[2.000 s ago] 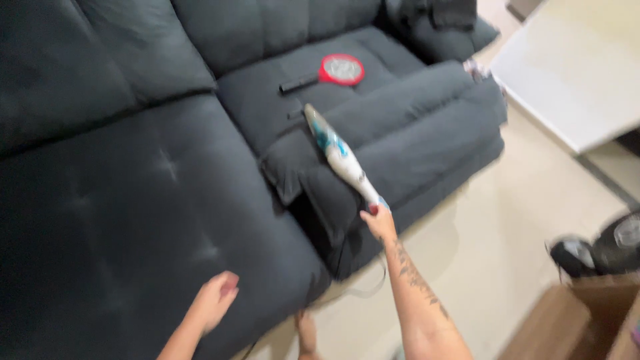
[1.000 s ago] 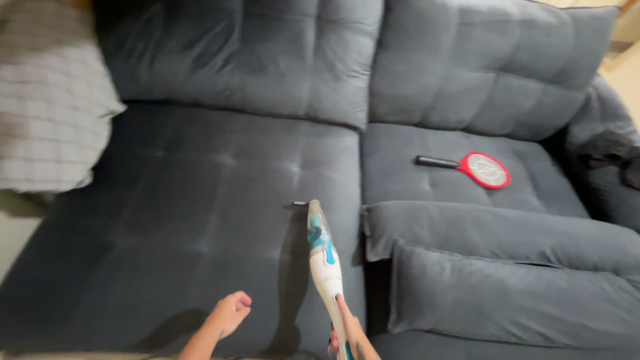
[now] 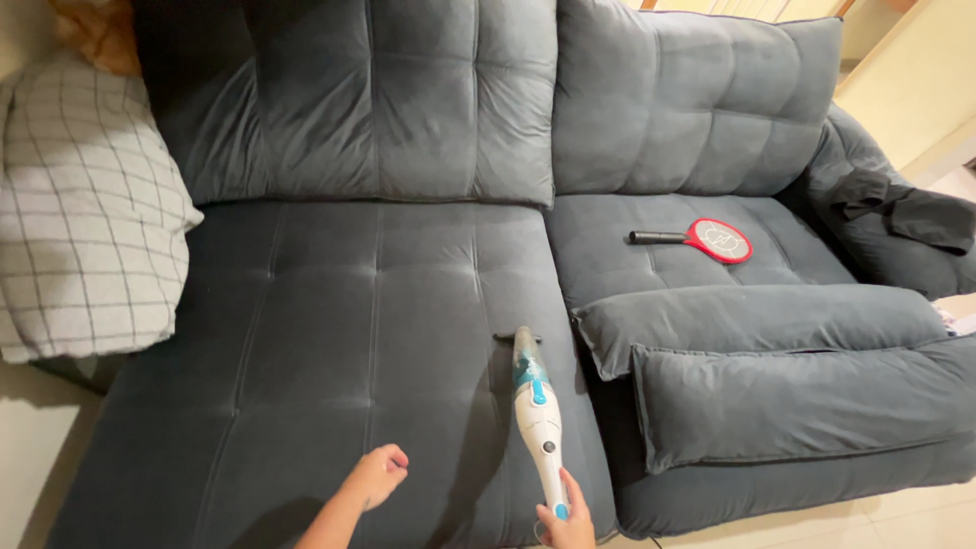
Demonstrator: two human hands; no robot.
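Observation:
A white and blue handheld vacuum cleaner point(image 3: 540, 423) is gripped near its rear end by my right hand point(image 3: 568, 515). Its clear nozzle points away from me, and the dark wide tip point(image 3: 518, 336) is at the seat of the left section of a dark grey sofa point(image 3: 320, 328), near the seam between the two sections. My left hand point(image 3: 379, 476) hangs over the front of the same seat with its fingers curled, holding nothing that I can see. An electric fly swatter point(image 3: 719, 241) with a red rim and black handle lies on the right seat.
Two long grey cushions point(image 3: 793, 404) lie along the front of the right section. A checked cloth-covered pillow point(image 3: 84, 221) stands at the far left. Dark cloth point(image 3: 930, 217) drapes over the right armrest. Pale floor tiles point(image 3: 907, 507) show at the lower right.
The vacuum cleaner in my right hand has moved from the front cushions of the right section to the left seat. The view has swung left.

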